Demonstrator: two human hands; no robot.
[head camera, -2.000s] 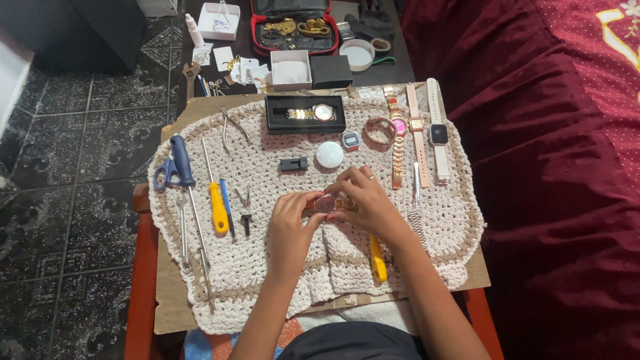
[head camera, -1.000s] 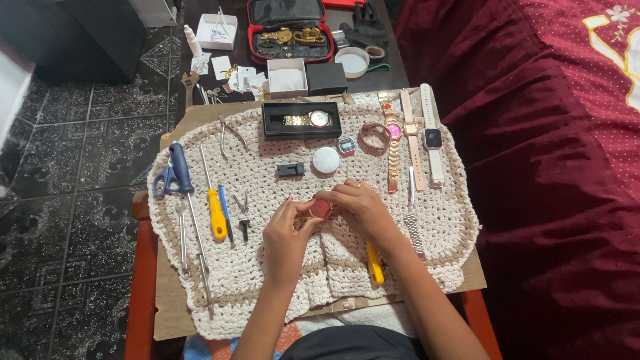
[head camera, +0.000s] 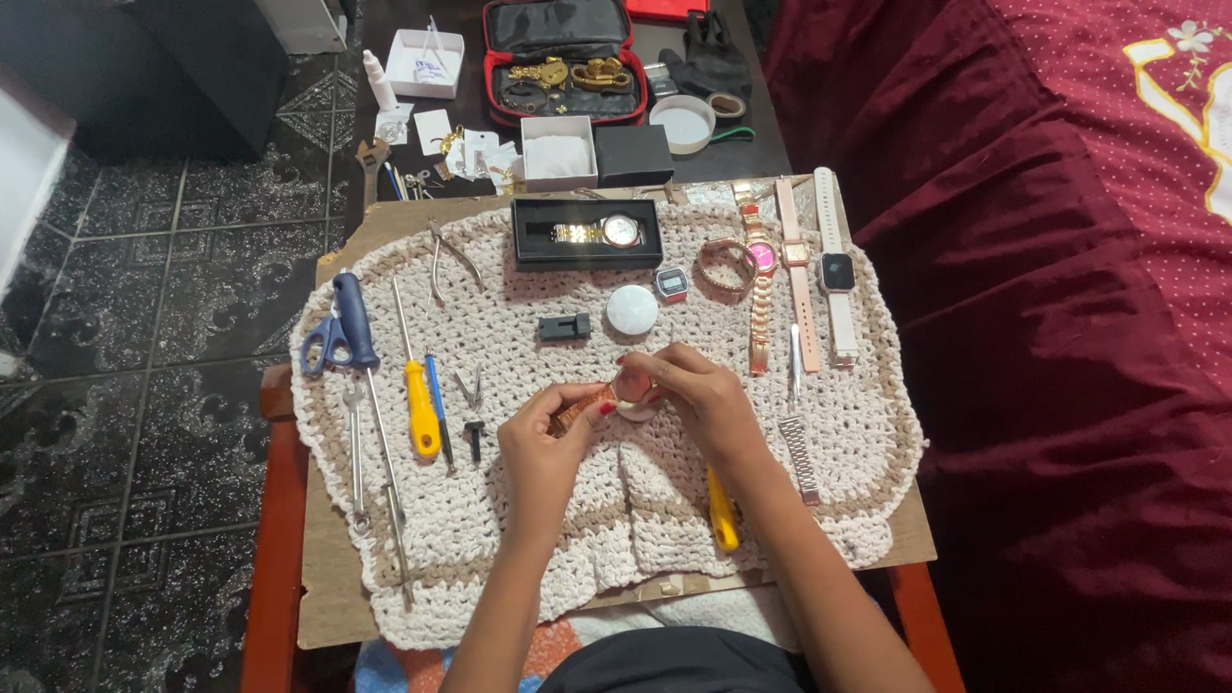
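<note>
Over the middle of a crocheted mat (head camera: 520, 356), my left hand (head camera: 549, 433) pinches the rose-gold band of a wristwatch (head camera: 633, 385). My right hand (head camera: 703, 395) grips the watch by its case from the other side. Just beyond my hands lie a round white disc (head camera: 631, 310), a small digital watch case (head camera: 672, 283) and a black plastic band-holder tool (head camera: 564, 327). A yellow handle (head camera: 722, 510) shows beside my right forearm, its upper part hidden. A metal watch band (head camera: 798, 460) and tweezers (head camera: 795, 364) lie to the right.
Left on the mat are a yellow-handled screwdriver (head camera: 422, 409), scissors (head camera: 327, 343), a wrench (head camera: 355, 452) and pliers (head camera: 452, 260). A boxed watch (head camera: 621, 231) stands at the back, with several watches on the right, including a white-strapped smartwatch (head camera: 837, 272). Behind is a red-edged case (head camera: 566, 96).
The held watch has turned between my hands; its band now shows toward my left fingers. Both hands stay over the same part of the mat.
</note>
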